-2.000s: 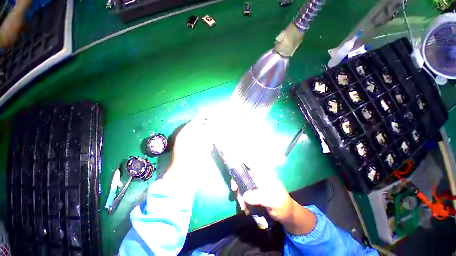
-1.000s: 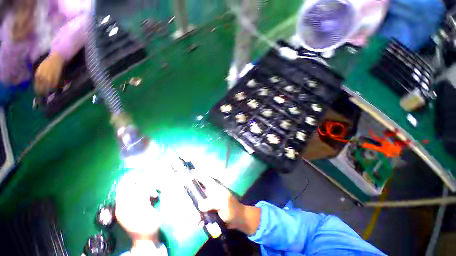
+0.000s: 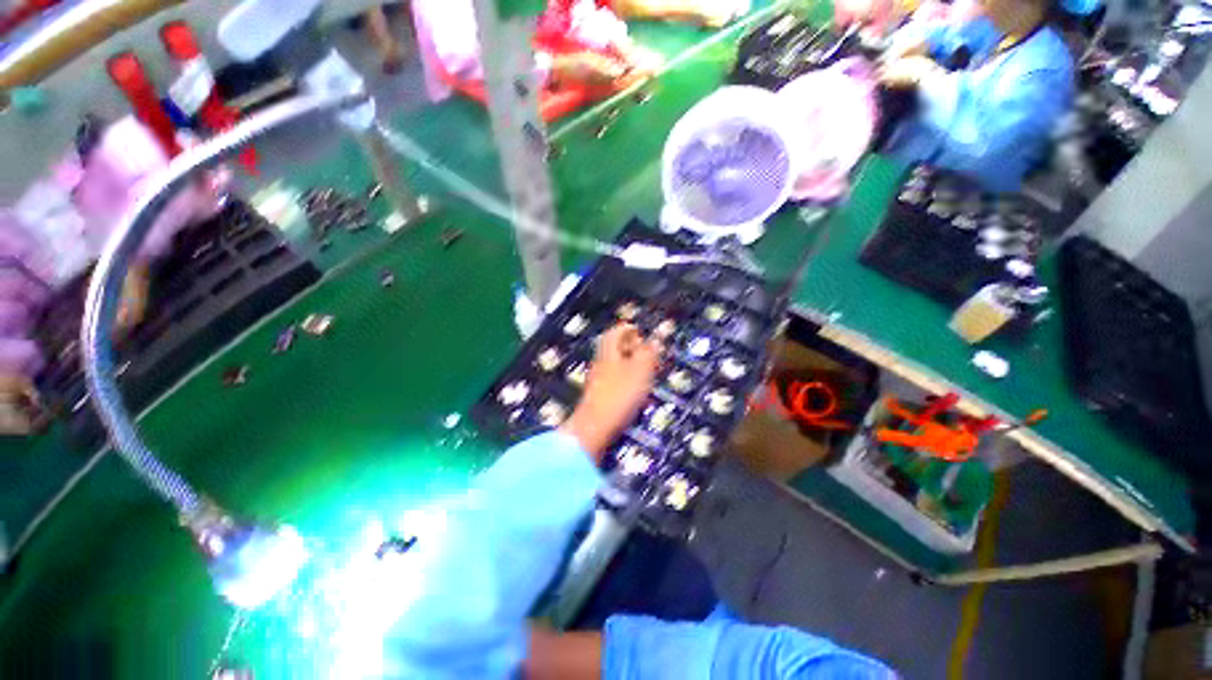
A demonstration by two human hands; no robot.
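The black blister tray (image 3: 532, 348) holds pale metallic parts in its pockets. My left hand (image 3: 619, 375) reaches over it from the lower left, with the fingertips down among the pockets near its middle. The fingers look bunched, but whether they grip a part cannot be told. My left sleeve crosses in front of my right arm. Only my right wrist and sleeve show at the bottom; my right hand is hidden behind the left sleeve and the glare. A small dark piece (image 3: 395, 546) lies in the lamp's glare.
The gooseneck lamp (image 3: 253, 558) arches over the left side. A white fan (image 3: 730, 165) stands behind the tray. Orange-handled tools (image 3: 930, 428) lie in a box at right. Small loose parts (image 3: 316, 324) lie at far left. People work across the bench and at upper right.
The view has swung right. My left hand has moved from the glare to the tray. My right hand and its dark tool, visible before, are now out of sight.
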